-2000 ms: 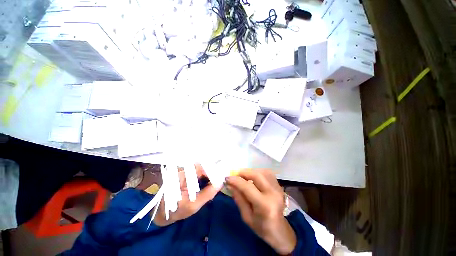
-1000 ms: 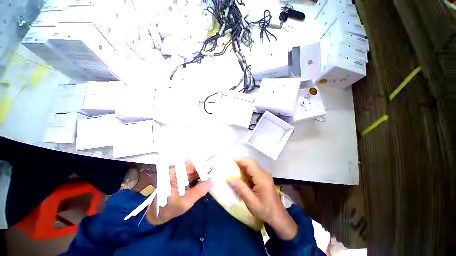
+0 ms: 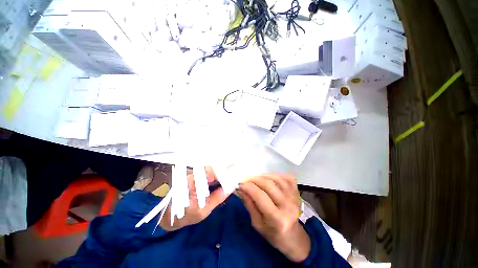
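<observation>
My left hand [image 3: 196, 207] is at the table's front edge, over my lap, with several narrow white strips [image 3: 180, 191] fanned out from its fingers. My right hand [image 3: 272, 207] is beside it, its thumb and fingertips pinched together close to the left fingertips. A bright white piece lies between the hands; glare hides its shape and edges. An open, hollow white box tray [image 3: 295, 137] lies on the table beyond my right hand.
White boxes [image 3: 151, 135] stand at the left front, with tall stacks [image 3: 86, 47] behind. Dark cords [image 3: 259, 31] lie at the back. More boxes [image 3: 381, 49] stand at right, beside brown cardboard [image 3: 435, 172]. An orange stool [image 3: 78, 207] is lower left.
The yellow sheet that was under my right hand a second ago no longer shows. My right hand has closed to a pinch near the left fingertips. The view has shifted slightly.
</observation>
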